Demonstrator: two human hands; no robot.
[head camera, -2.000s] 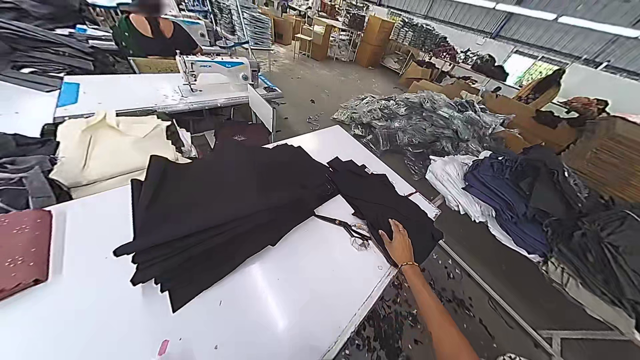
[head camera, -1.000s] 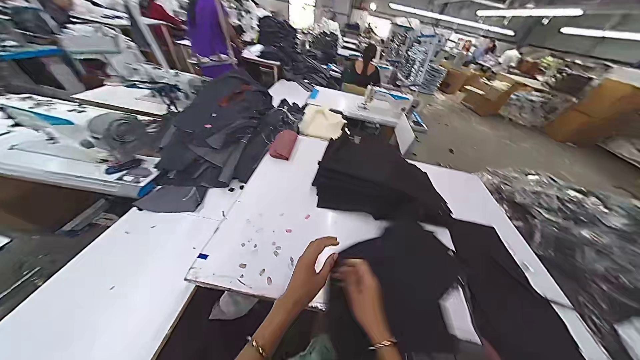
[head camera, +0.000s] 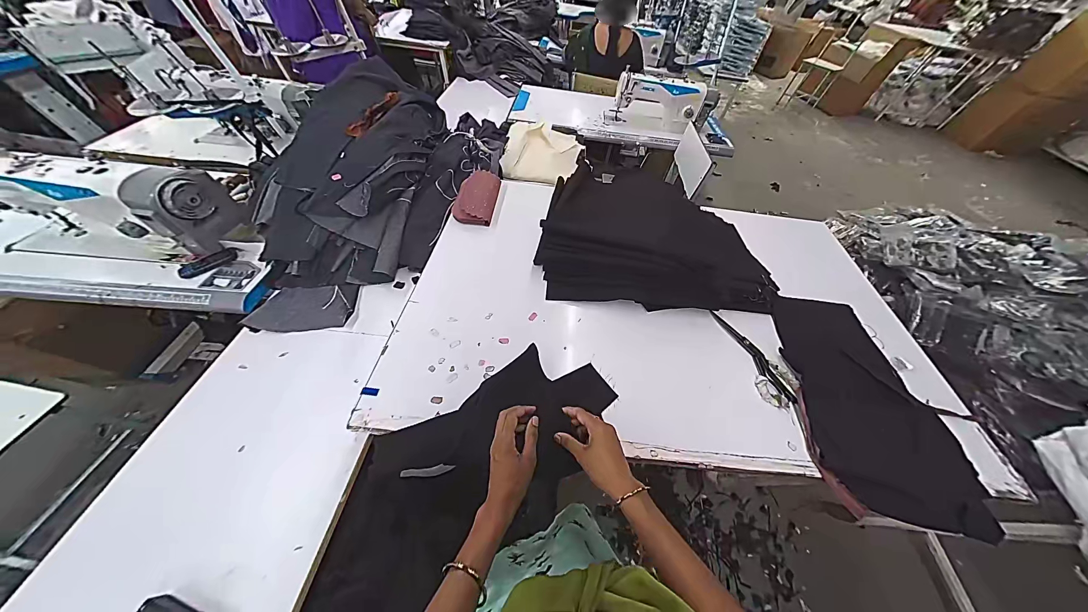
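Observation:
A black fabric piece (head camera: 442, 476) lies over the near edge of the white table and hangs down toward my lap. My left hand (head camera: 512, 446) pinches it, fingertips on the cloth. Just to the right, my right hand (head camera: 591, 442) has its thumb and fingers at the same cloth, curled around a small fold. Farther back rests a stack of black cut fabric (head camera: 654, 242). Fabric scissors (head camera: 756, 357) with dark handles lie right of centre, beside another black panel (head camera: 867, 408) that overhangs the right edge.
A heap of dark grey garments (head camera: 357, 178), a maroon roll (head camera: 477, 197) and cream cloth (head camera: 541, 151) lie at the back left. Sewing machines stand at left (head camera: 174, 208) and behind (head camera: 659, 95), where a person (head camera: 605, 51) sits. Plastic-wrapped packs (head camera: 977, 280) fill the right side.
Two seconds ago one hand lay on the black cloth at the right; now both hands are at a black piece at the near edge. The view has swung left.

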